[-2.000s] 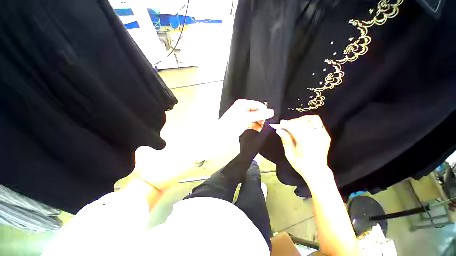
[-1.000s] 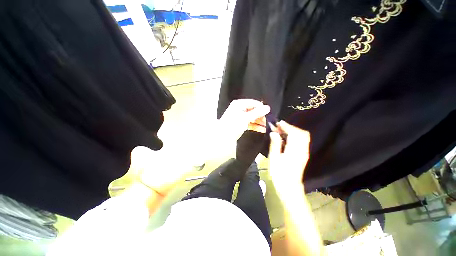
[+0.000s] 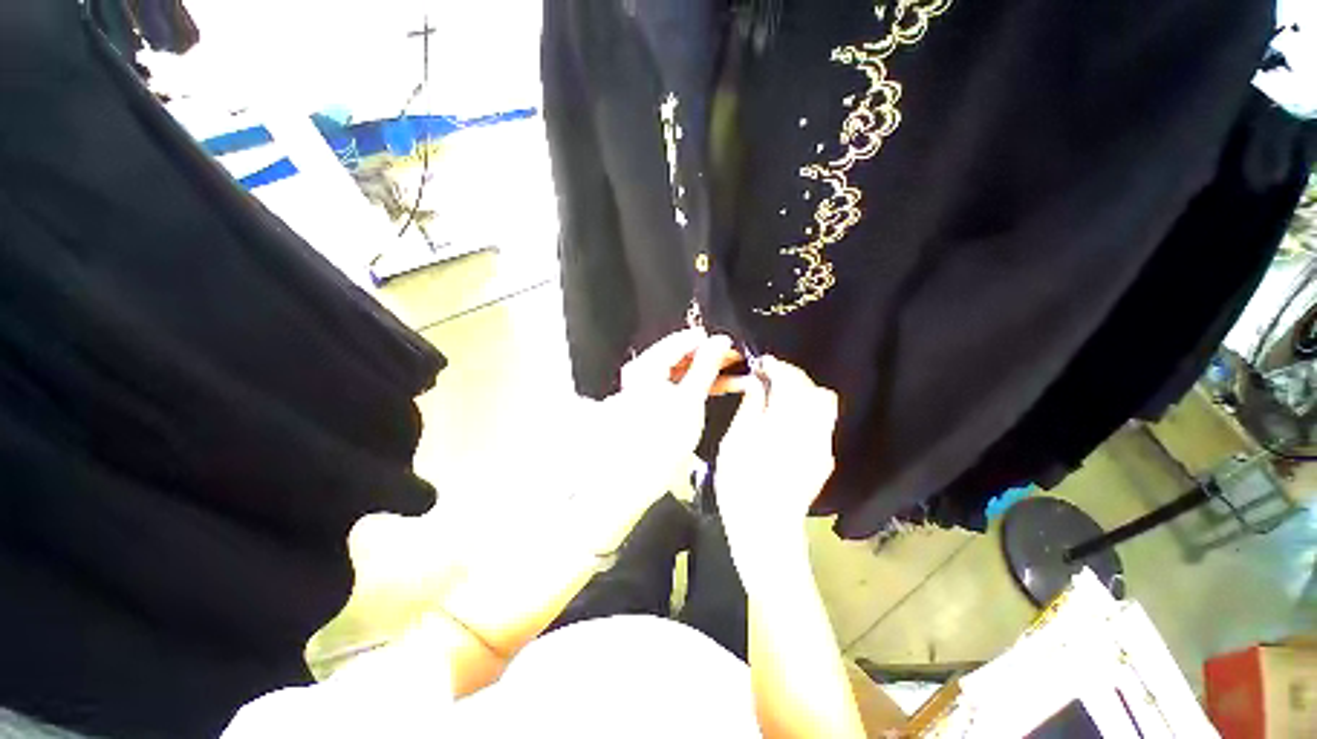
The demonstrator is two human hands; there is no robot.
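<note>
A black garment (image 3: 982, 246) with gold scalloped embroidery hangs in front of me. A small gold button (image 3: 702, 263) shows on its front edge just above my hands. My left hand (image 3: 657, 390) pinches the front edge of the garment at about waist height. My right hand (image 3: 776, 433) is closed close beside it, its fingertips at the same edge. A small dark thing shows at the right fingertips, too small and overexposed to name. Both hands are partly washed out by glare.
Another black garment (image 3: 159, 390) hangs at the left. A round dark stand base (image 3: 1062, 552) is on the floor at the right. A white surface with papers (image 3: 1112, 671) is at the lower right, near a red box (image 3: 1259, 693).
The view has shifted, so the garment appears further left and its button edge now shows. My hands are closer together at the front edge. More of the white surface and the red box show.
</note>
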